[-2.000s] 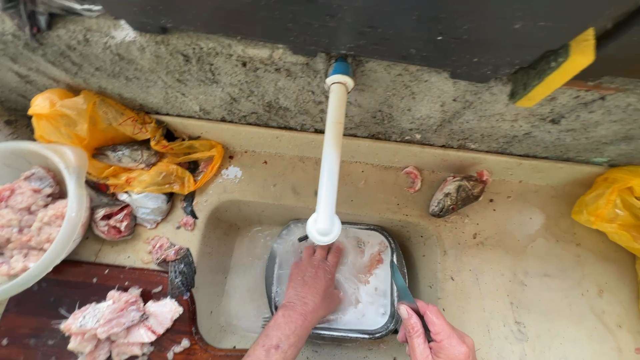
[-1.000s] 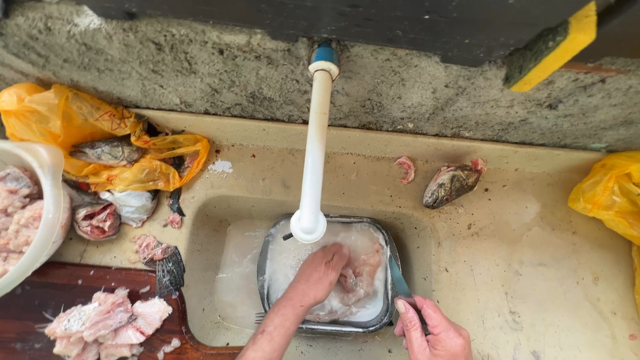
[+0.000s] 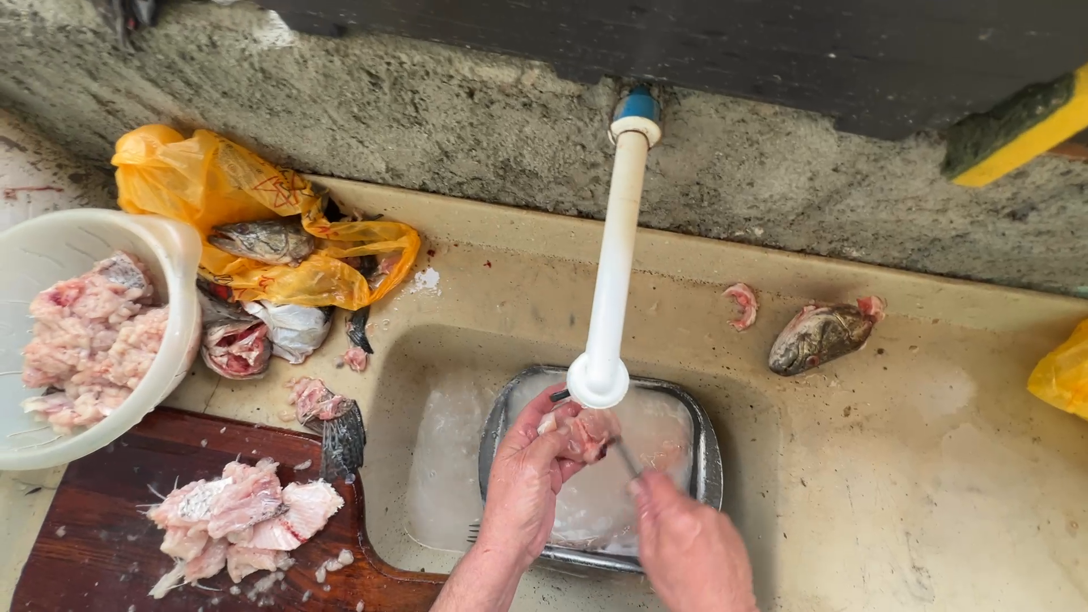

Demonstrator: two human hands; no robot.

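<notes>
A piece of raw fish point(image 3: 589, 433) is gripped by my left hand point(image 3: 529, 476), above a metal pan point(image 3: 710, 459) of cloudy water in the sink basin. My right hand point(image 3: 693, 544) holds a knife point(image 3: 627, 455), its blade pointing up and left to the right side of the fish piece. The blade is partly blurred, and whether it touches the flesh is hard to tell. The white plastic spout point(image 3: 614, 280) ends just above the fish piece. More pale flesh lies in the pan's water.
A wooden board point(image 3: 102, 518) bears fish pieces point(image 3: 242, 518) left of the basin. Behind it stand a white plastic tub point(image 3: 183, 314) of fish flesh and an orange plastic bag point(image 3: 195, 178) with fish heads. Another fish head point(image 3: 820, 338) lies right; a yellow bag point(image 3: 1067, 370) is at the right edge.
My left hand has come up out of the pan's water with a fish piece. My right hand has brought the knife from the pan's right side over to that piece.
</notes>
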